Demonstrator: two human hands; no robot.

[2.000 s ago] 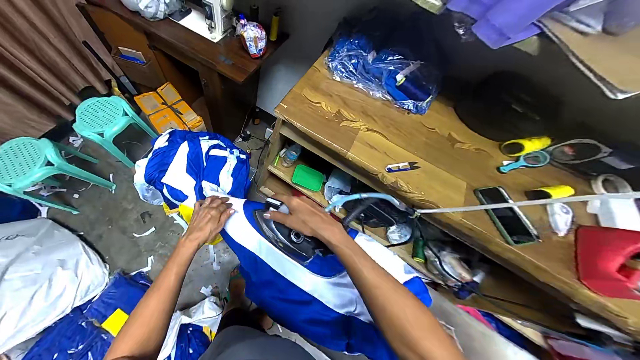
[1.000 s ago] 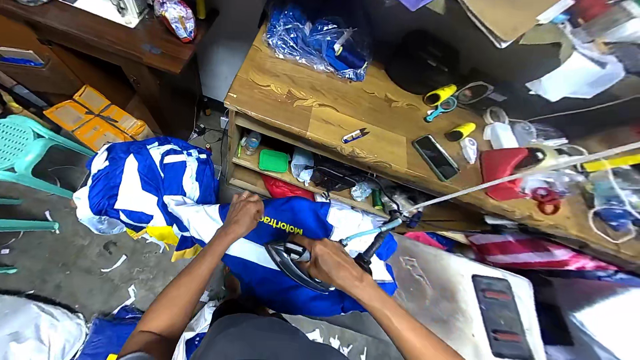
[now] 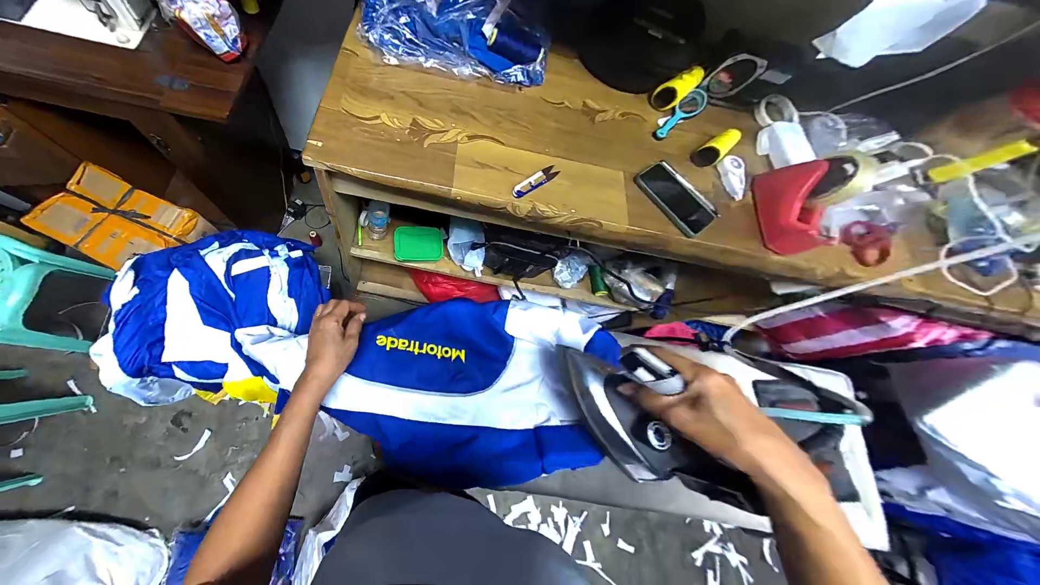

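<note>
A blue and white garment [image 3: 455,398] with yellow lettering lies spread over a board in front of me. My left hand [image 3: 335,337] grips the garment at its left end, fingers bent over the cloth, beside a heap of blue and white garments [image 3: 219,309]. My right hand [image 3: 691,402] is closed around the handle of a black and silver clothes iron [image 3: 605,414], whose tip is over the garment's right part. The iron is tilted; whether its soleplate touches the cloth I cannot tell. A white cord runs from the iron's side toward the upper right.
On the wooden table [image 3: 390,122] lie thread snips [image 3: 535,181], a phone [image 3: 675,197], scissors [image 3: 681,112], yellow thread spools [image 3: 716,147] and a red tape dispenser [image 3: 792,203]. A shelf below holds a green container [image 3: 418,243]. Paper-like scraps litter the floor. Green plastic stools [image 3: 41,301] stand at left.
The iron in my right hand has moved right along the garment, from near my left hand to the garment's right end. More of the yellow lettering shows. The view has shifted right.
</note>
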